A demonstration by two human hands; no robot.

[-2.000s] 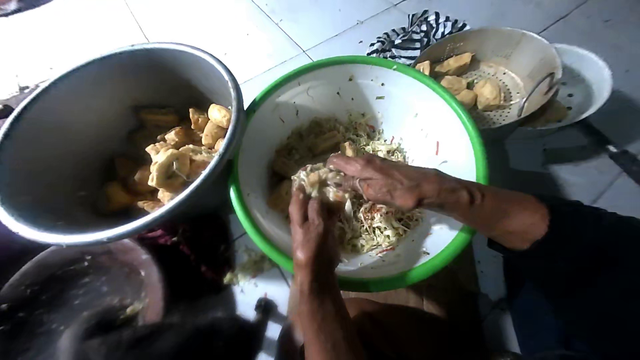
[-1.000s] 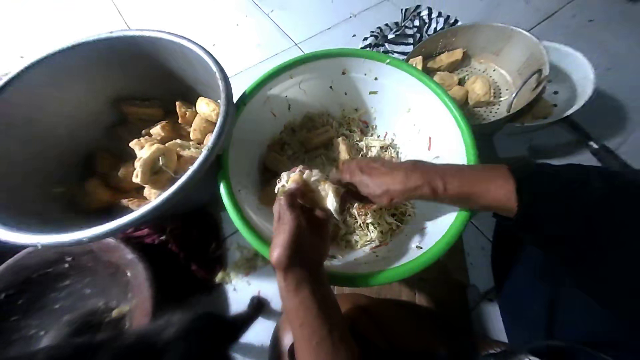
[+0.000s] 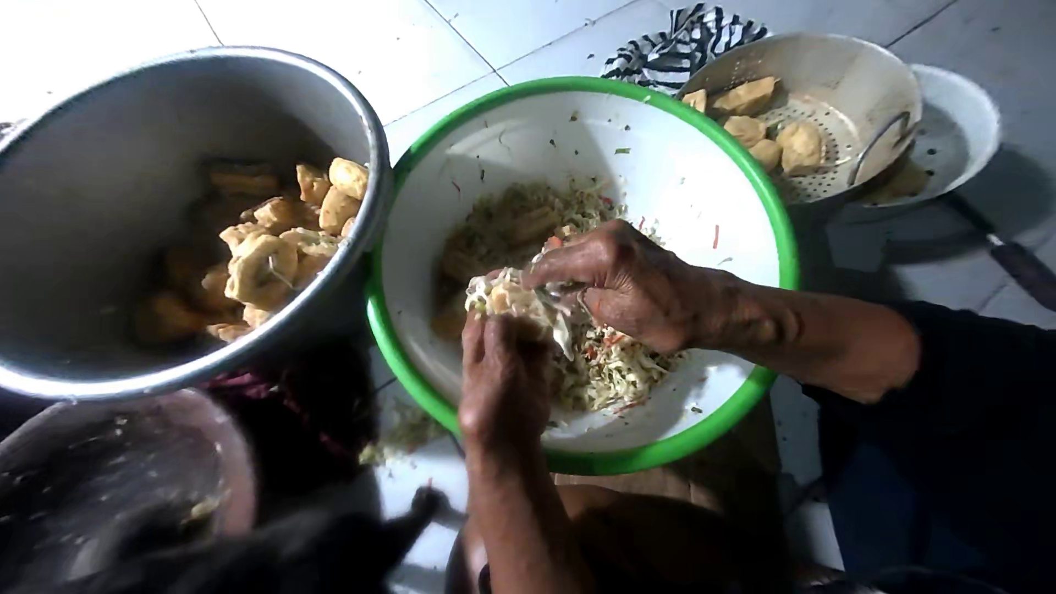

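Observation:
My left hand (image 3: 505, 371) holds a piece of fried tofu (image 3: 516, 305) heaped with shredded vegetables, over a white basin with a green rim (image 3: 788, 239). The fingers of my right hand (image 3: 631, 285) pinch shredded cabbage (image 3: 561, 318) against the top of that piece. Below both hands, the basin holds a mound of shredded cabbage with orange bits (image 3: 615, 371); tofu pieces (image 3: 528, 227) lie at its left side. At the left, a large metal pot (image 3: 375, 165) contains several stuffed fried tofu pieces (image 3: 264, 268), some with shreds showing.
A perforated metal strainer (image 3: 858, 74) with tofu pieces (image 3: 800, 147) stands at the upper right, beside a pan (image 3: 978, 124) with a dark handle (image 3: 1023, 268). A striped cloth (image 3: 685, 49) lies behind. A brownish bowl (image 3: 235, 470) is lower left, near a dark furry animal (image 3: 330, 536), partly visible.
The right hand's fingers have shifted onto the top of the held piece, with shreds between them. The left hand still holds that piece over the basin.

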